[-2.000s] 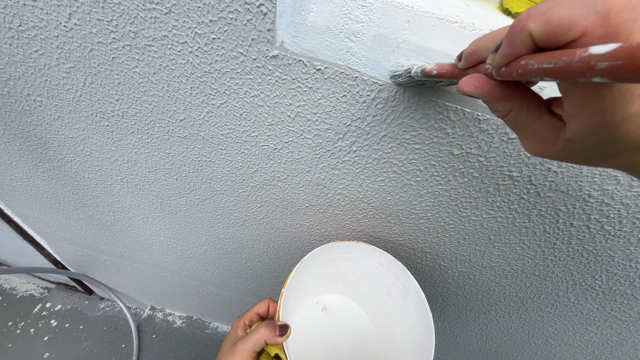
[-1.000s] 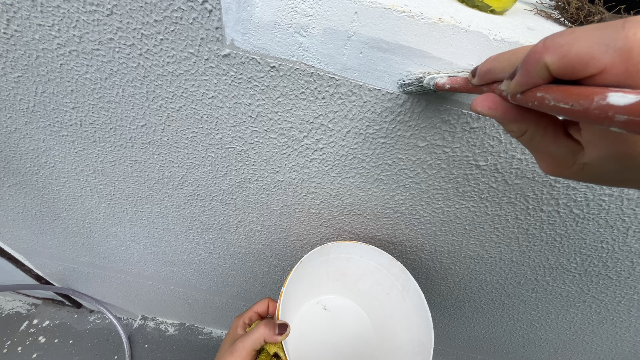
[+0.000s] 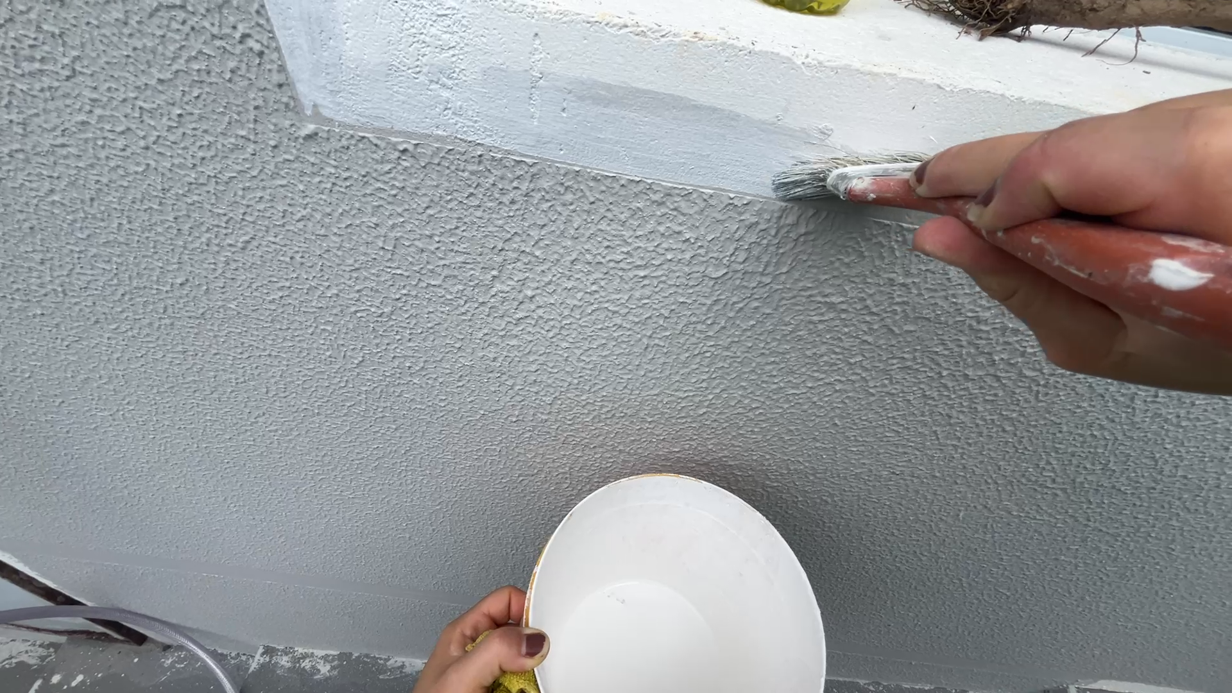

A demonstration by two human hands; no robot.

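Observation:
My right hand (image 3: 1107, 221) grips the red, paint-spotted handle of a paintbrush (image 3: 885, 183) at the upper right. The brush's bristles touch the lower edge of a white-painted ledge (image 3: 577, 106), just where it meets the grey textured wall (image 3: 433, 337). White paint coats part of the bristles. At the bottom, my left hand (image 3: 491, 645) holds the rim of a white plastic bucket (image 3: 674, 558), thumb outside or over the edge, with a yellow cloth (image 3: 515, 681) beneath the fingers. White paint lies in the bucket's bottom.
On top of the ledge lie a yellow object (image 3: 807, 4) and a brown branch or root (image 3: 1126, 12) with thin rootlets. A clear hose (image 3: 144, 621) curves at the lower left, over a paint-spattered grey floor (image 3: 318, 669), near a dark strip (image 3: 58, 592).
The brush has stayed at the ledge's lower edge while the view has shifted right along the wall. More of the branch or root shows. The bucket is still held in my left hand.

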